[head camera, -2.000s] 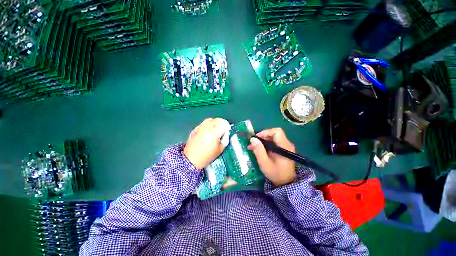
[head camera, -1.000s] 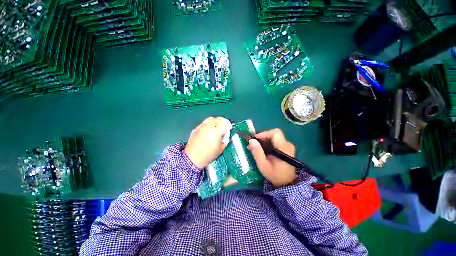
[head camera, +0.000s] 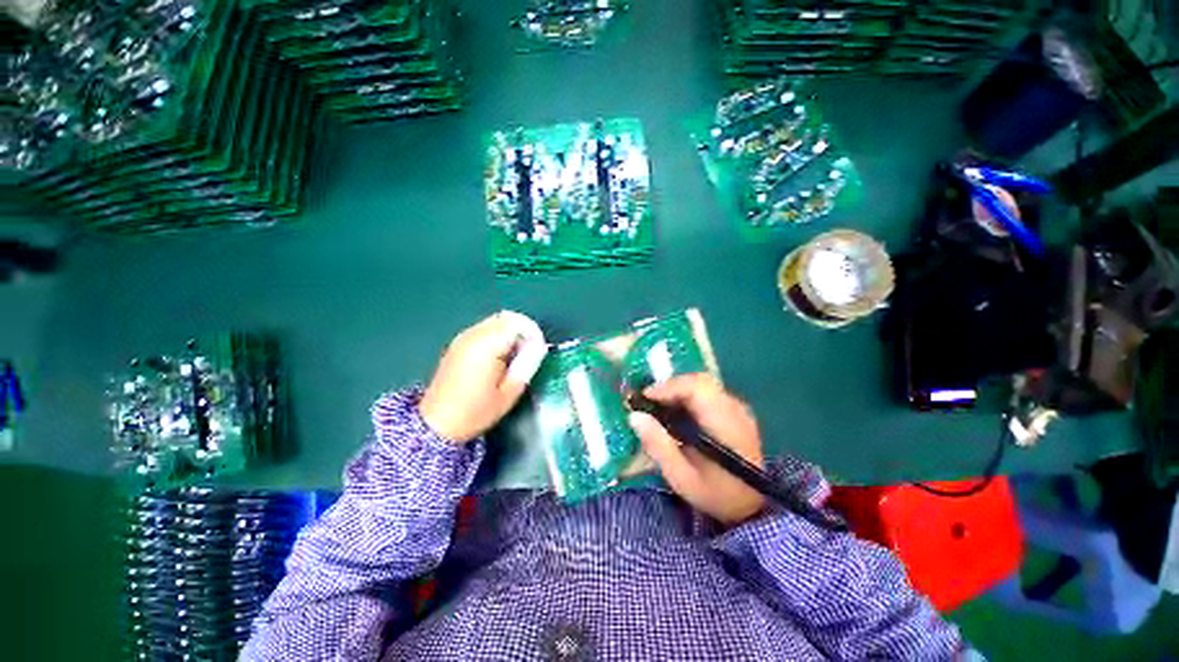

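The green circuit board (head camera: 569,453) lies in front of my body, its flat side with two pale bars facing up. A tan strip of the rest (head camera: 702,339) shows at its right edge. My right hand (head camera: 709,446) grips the black soldering iron (head camera: 724,453) like a pen over the middle of the board; its tip is partly hidden by the fingers. My left hand (head camera: 476,378), with white covering on the fingertips, is beside the board's upper left corner. Its fingers are close together; I cannot tell whether they hold solder wire.
Board stacks stand far left (head camera: 259,129), far right (head camera: 828,39), centre (head camera: 572,259) and left (head camera: 194,407). A single board (head camera: 782,155) lies near the round solder container (head camera: 837,278). A dark soldering station (head camera: 957,323) carries blue-handled pliers (head camera: 1006,194). A red stool (head camera: 957,537) is lower right.
My left hand has moved left off the board. The board has turned and both pale bars are uncovered. The iron has moved lower on the board. The whole view has shifted.
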